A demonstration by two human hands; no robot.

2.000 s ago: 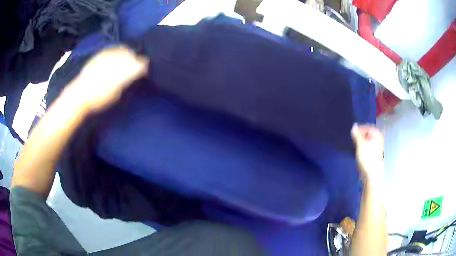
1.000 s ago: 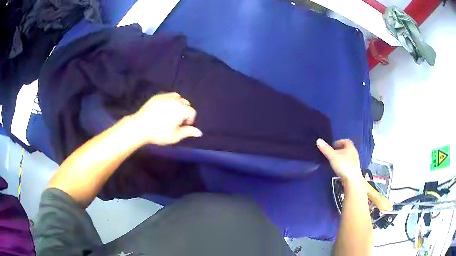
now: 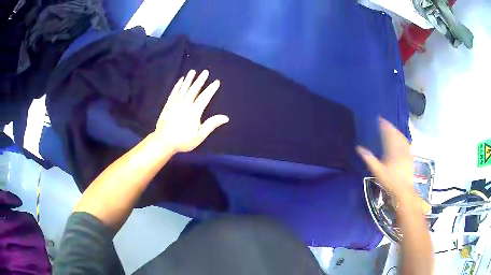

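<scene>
Dark plum trousers (image 3: 269, 113) lie with one leg flat along the padded blue arm (image 3: 301, 173), the leg end pointing right. Their upper part is bunched at the left. My left hand (image 3: 188, 115) rests flat on the cloth with its fingers spread. My right hand (image 3: 390, 161) is blurred, just right of the leg end, with thumb and fingers apart and nothing in it. The steam iron (image 3: 381, 207) stands at the table's right edge, partly hidden behind my right hand and forearm.
The blue table cover (image 3: 323, 48) spreads behind the trousers. A dark garment pile (image 3: 59, 27) is at upper left, purple garments (image 3: 21, 241) at lower left. A grey-green rag (image 3: 444, 21) hangs at upper right. Cables (image 3: 457, 201) run right of the iron.
The trousers went from being lifted over the padded arm to lying flat on it. My left hand opened and flattened on the cloth. My right hand let go of the leg end and moved right.
</scene>
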